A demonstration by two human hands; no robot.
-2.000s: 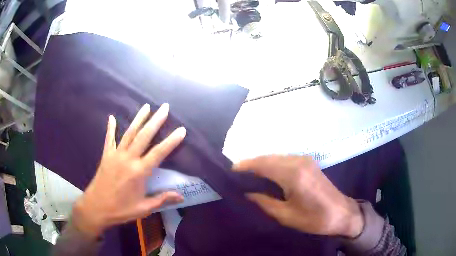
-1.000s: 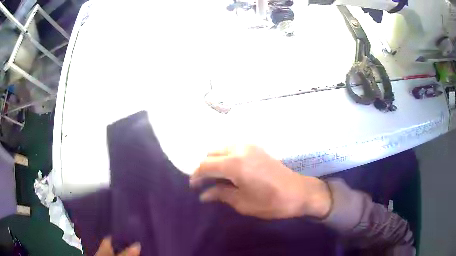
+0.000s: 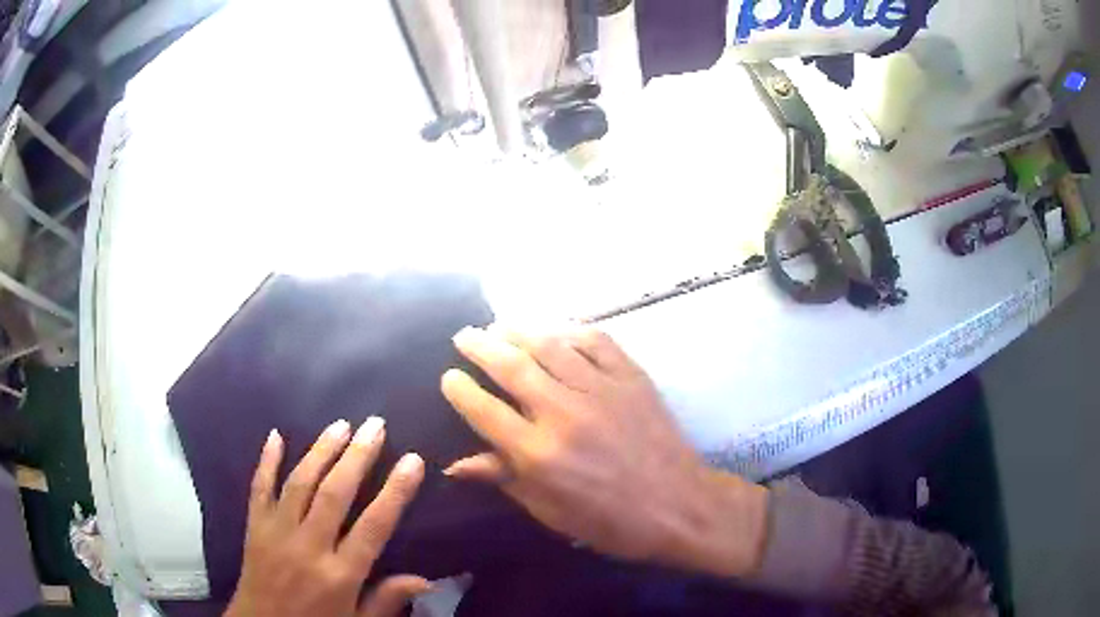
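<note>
A dark purple fabric panel [image 3: 350, 350] lies on the white table in front of me, its far edge below the machine's needle area, its near part running down out of view. My left hand [image 3: 320, 518] lies on the panel with fingers spread, cut off by the lower edge. My right hand [image 3: 579, 434] is palm down on the panel's right edge, its fingers apart. Neither hand visibly pinches the cloth. The presser foot area [image 3: 477, 133] is washed out by bright light.
Large shears [image 3: 832, 229] lie right of the needle area. A small maroon tool [image 3: 986, 228] lies near the table's right end. The machine head [image 3: 832, 24] with blue lettering is at the top. A printed scale [image 3: 893, 386] runs along the front table edge. White scraps [image 3: 87, 542] are at lower left.
The panel was drawn down toward my lap, then laid back on the table in another position. My left hand has come back up onto it. The view has shifted, showing more of the machine.
</note>
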